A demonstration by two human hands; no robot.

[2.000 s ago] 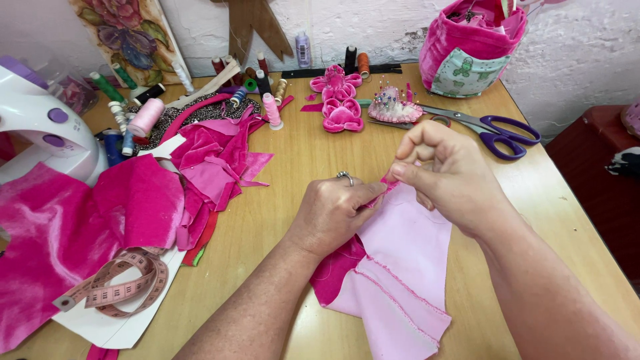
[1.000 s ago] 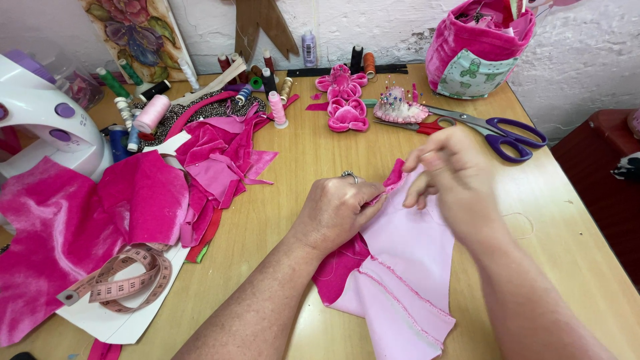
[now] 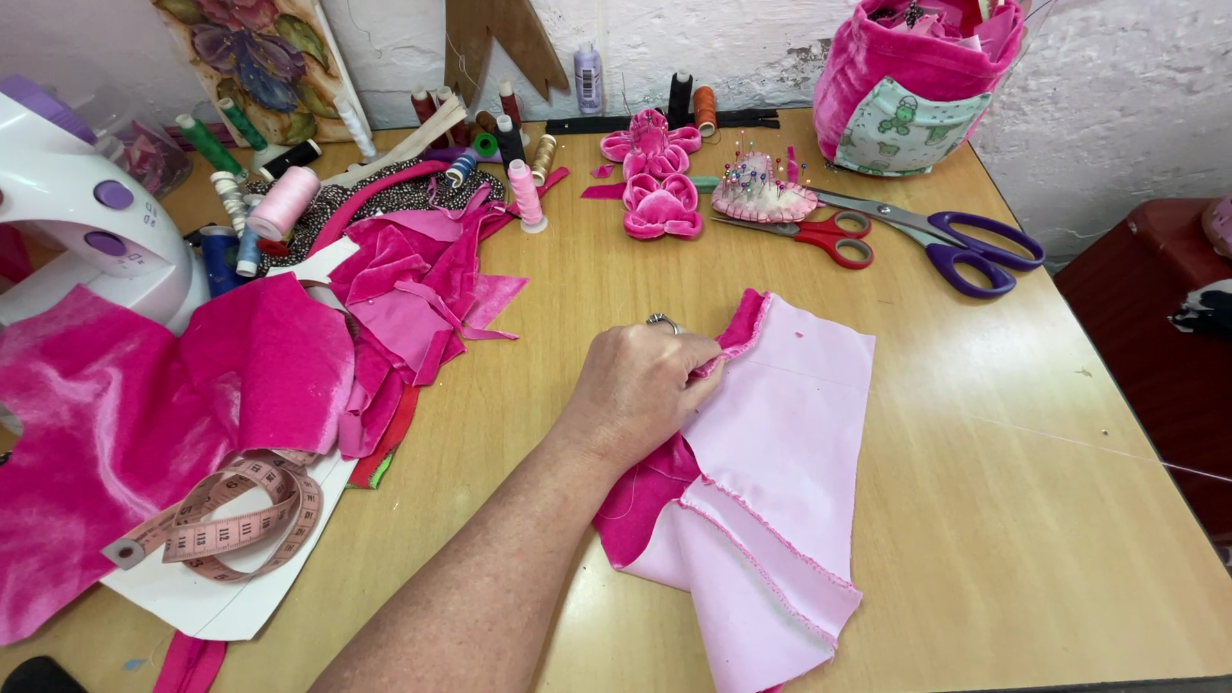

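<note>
My left hand (image 3: 645, 390), with a ring on one finger, pinches the edge of a sewn fabric piece (image 3: 789, 414) between thumb and fingers. The piece is pale pink on the side facing up, with bright pink velvet showing at the pinched edge and under the wrist. Pink stitching runs along its seams, and its lower part lies folded. A thin pale thread (image 3: 1068, 441) stretches rightward over the table and out of view. My right hand is outside the frame; whether it holds a needle cannot be seen.
Bright pink velvet (image 3: 96, 385), a coiled tape measure (image 3: 241, 520) and a white sewing machine (image 3: 115, 212) lie left. Behind are thread spools (image 3: 525, 192), velvet flower shapes (image 3: 662, 202), a pincushion (image 3: 765, 192), red-handled scissors (image 3: 833, 234), purple-handled scissors (image 3: 962, 245) and a pink fabric basket (image 3: 910, 91).
My right hand was at the fabric's edge beside my left hand, then lifted off it, and is now out of view to the right. My left hand keeps its pinch on the fabric.
</note>
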